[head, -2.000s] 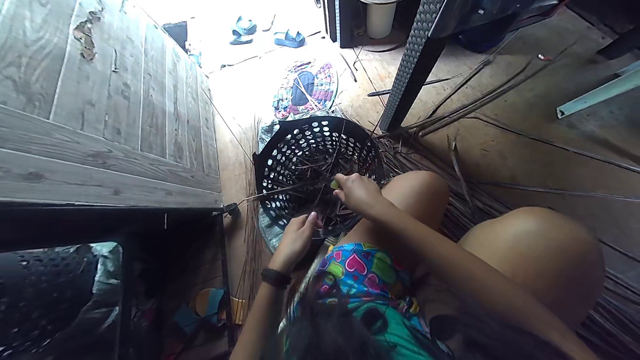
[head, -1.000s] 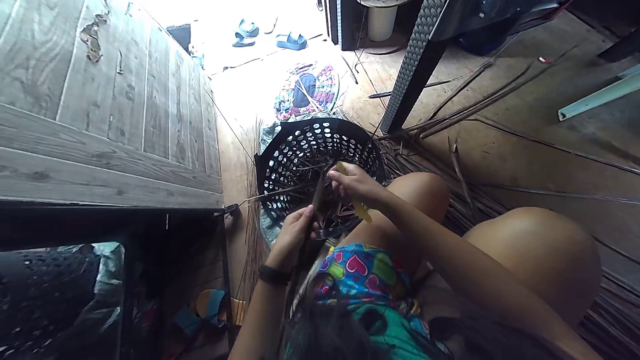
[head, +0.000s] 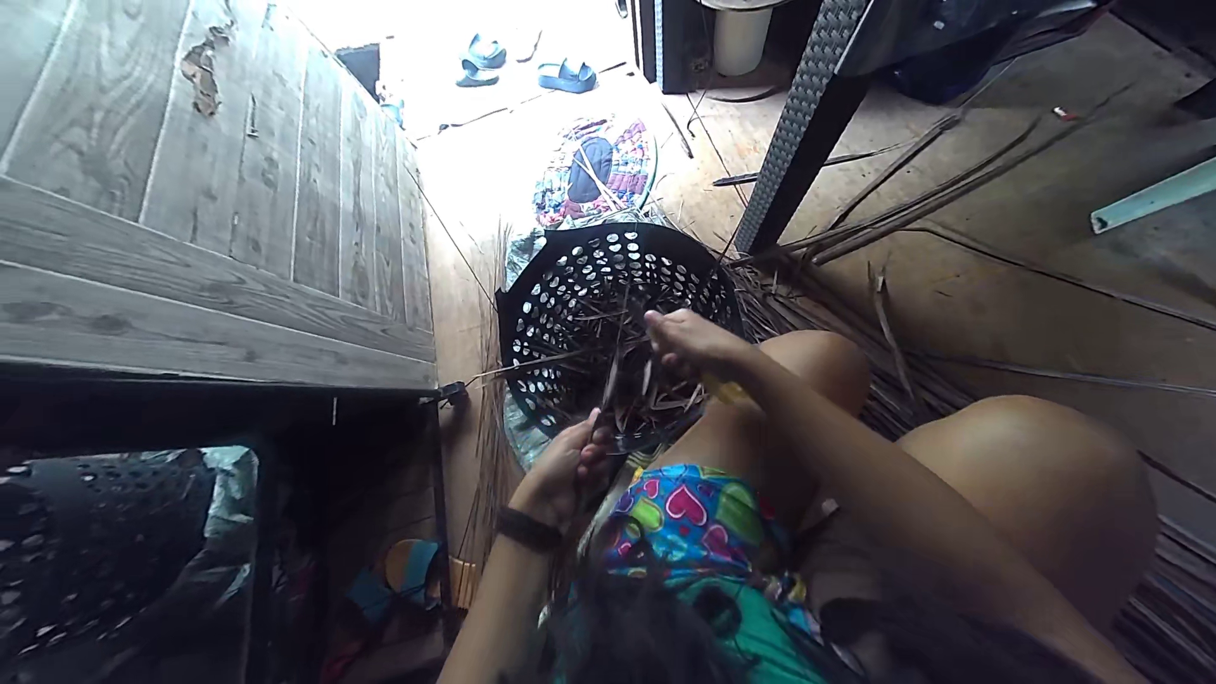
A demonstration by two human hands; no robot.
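A black perforated plastic basket (head: 560, 275) stands in front of my knees, with many dark dry strips (head: 594, 328) inside. My left hand (head: 567, 465), with a dark band at the wrist, is at the basket's near rim, fingers closed around a long thin dark strip (head: 613, 375). Over the basket's right part is my right hand (head: 698, 340), its fingers curled; something yellow, possibly a knife handle, shows beneath the wrist. What the fingertips hold there is blurred and cannot be told.
Long dry stalks (head: 912, 223) lie on the floor at right, beside a dark table leg (head: 793, 133). A wood-grain panel (head: 218, 209) rises at left. Beyond the basket are a round patterned mat (head: 632, 157) and blue sandals (head: 566, 76).
The right hand's yellow object has shifted from below the fingers to beneath the wrist. The wide dark strip between my hands one second ago now looks thinner. Both hands stay over the basket.
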